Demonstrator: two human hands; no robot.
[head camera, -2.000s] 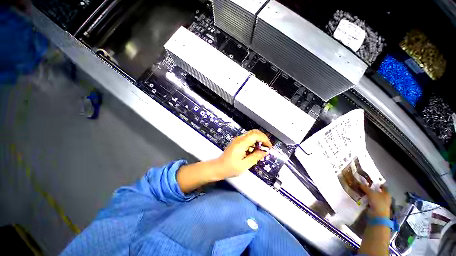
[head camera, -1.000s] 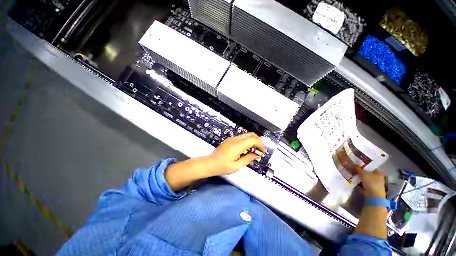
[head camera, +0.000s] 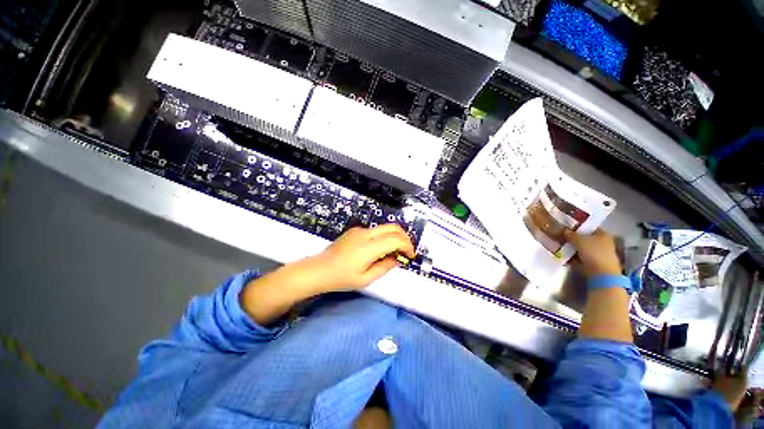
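A long black circuit board (head camera: 276, 186) with small white and silver parts lies on the line, with silver-white heatsinks (head camera: 369, 138) on it. My left hand (head camera: 369, 254) is at the board's near right corner, pinching a small yellow-black component (head camera: 403, 259) between its fingertips. My right hand (head camera: 596, 254), with a light blue wrist strap, holds the lower right part of a white instruction sheet (head camera: 513, 172) that bears a brown-red photo. The sheet is bent and raised at the right end of the board.
Bins with blue components (head camera: 584, 38), brass-coloured components (head camera: 634, 7) and silver parts (head camera: 668, 84) stand behind the rail (head camera: 611, 109). More papers (head camera: 689, 266) lie to the right. Another person's hand (head camera: 729, 388) shows at the lower right edge.
The view has shifted, so the board, sheet and bins appear further left and higher. My left hand still pinches a small part and my right hand still holds the sheet.
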